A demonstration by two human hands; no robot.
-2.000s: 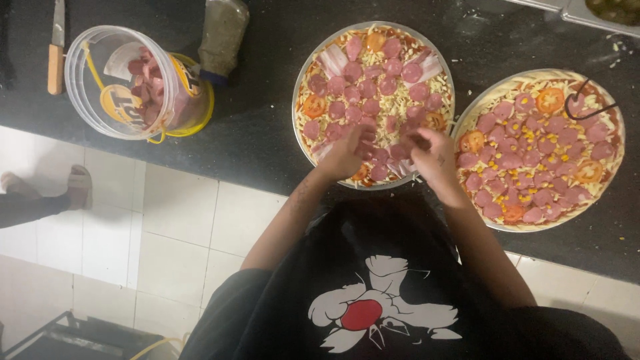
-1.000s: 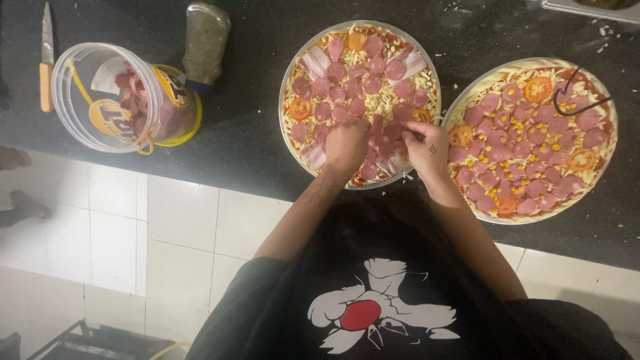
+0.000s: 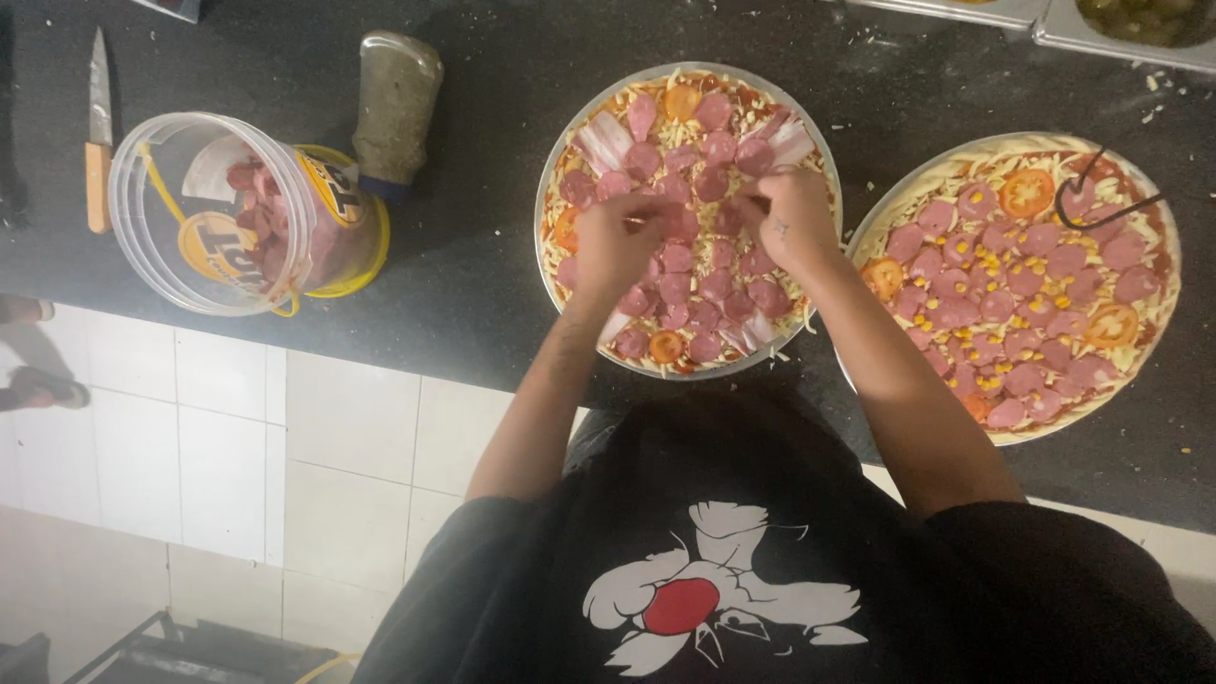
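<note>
Both hands are over a round pizza (image 3: 676, 285) in a metal pan, topped with sausage slices, shredded cheese, bacon strips and tomato slices. My left hand (image 3: 617, 245) is above its left middle, fingertips bent inward; whether a slice is between them cannot be told. My right hand (image 3: 796, 217) is at the right part of the same pizza, fingers curled down by the sausage slices, its grip hidden. A second pizza (image 3: 1026, 285), with sausage slices, corn and tomato, lies to the right. A clear plastic bucket (image 3: 214, 214) on its side holds sausage slices (image 3: 266, 218).
A knife (image 3: 99, 142) with a wooden handle lies left of the bucket. A squeeze bottle (image 3: 397, 109) lies behind it. Metal trays (image 3: 1121, 43) stand at the back right. A dark curved wire or cable (image 3: 1073, 214) crosses the second pizza. A person's feet (image 3: 43, 388) show at far left.
Both hands have moved from the near part of the pizza toward its middle and are farther apart than one second ago. More sausage slices show on the near part.
</note>
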